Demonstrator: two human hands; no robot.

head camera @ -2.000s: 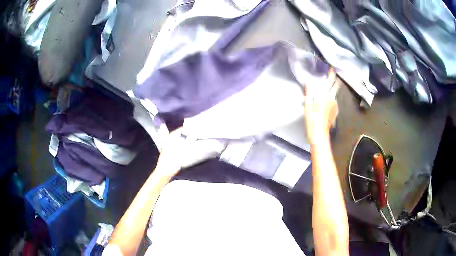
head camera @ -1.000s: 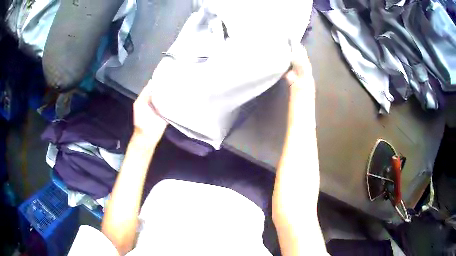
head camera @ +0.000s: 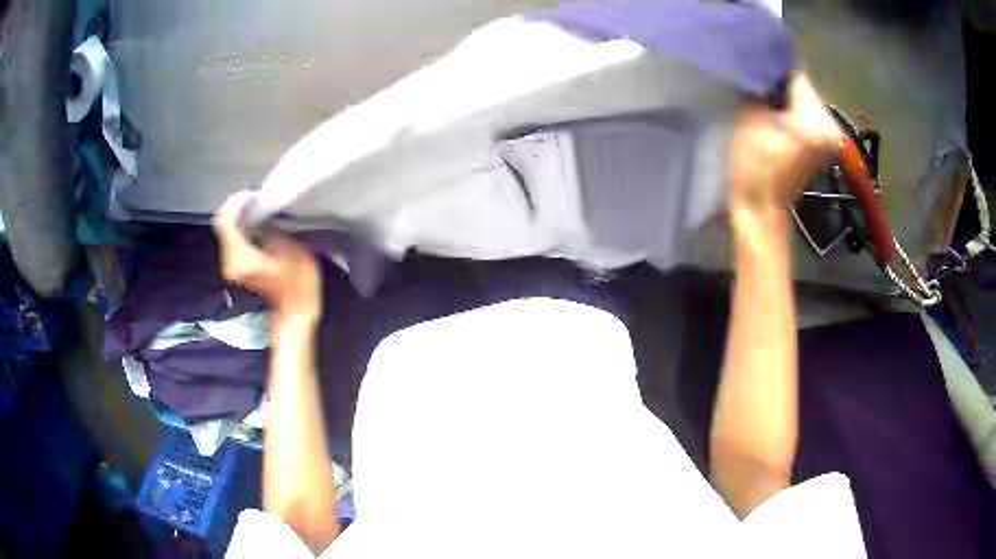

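A garment piece (head camera: pixel 459 164), purple on one side and white to grey on the other, is stretched between my two hands over the front edge of the table. A grey rectangular patch (head camera: pixel 631 180) shows on its inside. My left hand (head camera: pixel 262 262) is closed on its left end. My right hand (head camera: pixel 778 142) is closed on its right end, near a purple part. Both hands are somewhat blurred, and fingertips are partly hidden by cloth.
The iron's orange-red handle (head camera: pixel 865 197) is just right of my right hand, with its thin metal rest. A grey bolster (head camera: pixel 35 142) and white tape roll (head camera: pixel 85 85) are at left. Below left are a purple and white pile (head camera: pixel 202 355) and blue crate (head camera: pixel 186 480). Dark purple cloth (head camera: pixel 874 415) hangs lower right.
My hands have moved wider apart, and the garment piece is now spread sideways between them. The view has shifted, so the iron appears higher and the far grey-white bundle is out of view.
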